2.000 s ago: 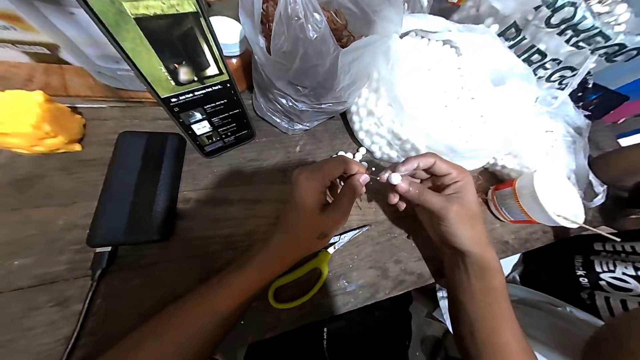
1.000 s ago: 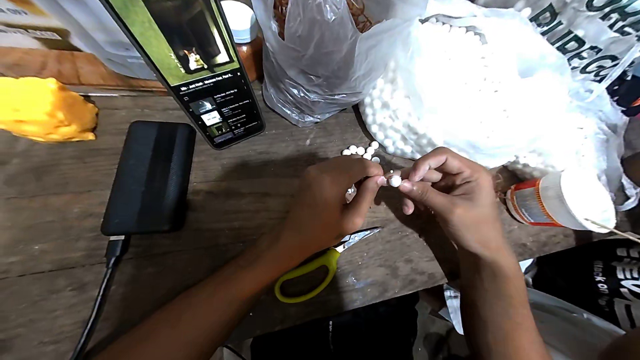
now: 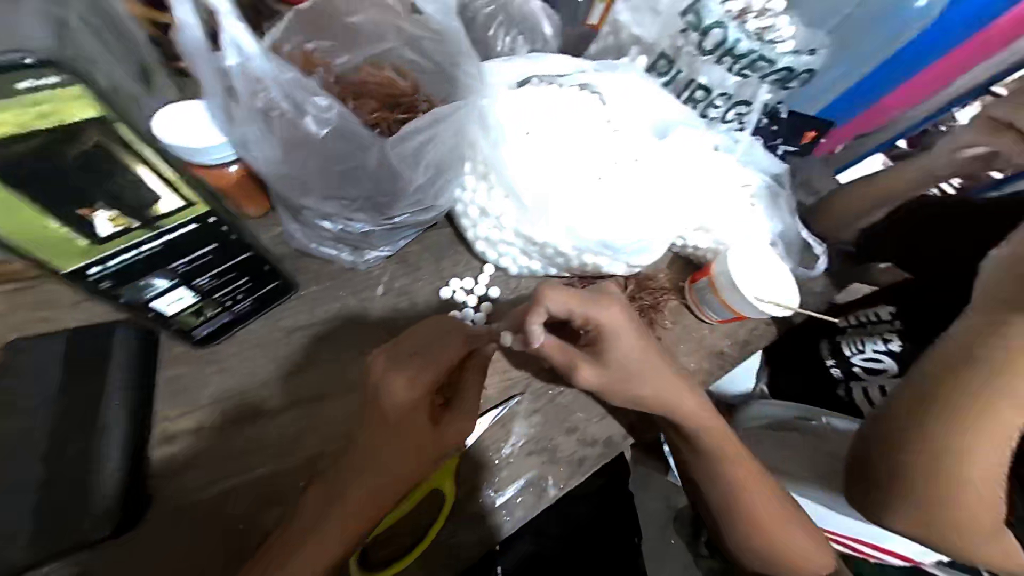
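Note:
My left hand [image 3: 428, 384] and my right hand [image 3: 596, 344] meet at the fingertips above the wooden table. A small white bead [image 3: 506, 339] is pinched by my right fingers, touching the left fingertips. Whatever the left fingers pinch is too small and blurred to tell. Just beyond lies a loose group of white beads [image 3: 472, 292]. Scissors with a yellow-green handle [image 3: 408, 520] lie below, partly hidden by my left forearm. A plastic bag of white beads [image 3: 560, 176] stands behind my hands, with reddish-brown fibers [image 3: 652, 296] at its near edge.
A phone [image 3: 184, 264] leans at left above a black case-like device [image 3: 76, 424]. Behind are a lidded jar [image 3: 232, 176] and a plastic bag with brown strands [image 3: 344, 160]. At right stand a white tub [image 3: 744, 284] with a stick and another person's arm [image 3: 952, 392].
My hands stay together at the fingertips with a bead between them. The view has shifted and now shows more of the other person at the right.

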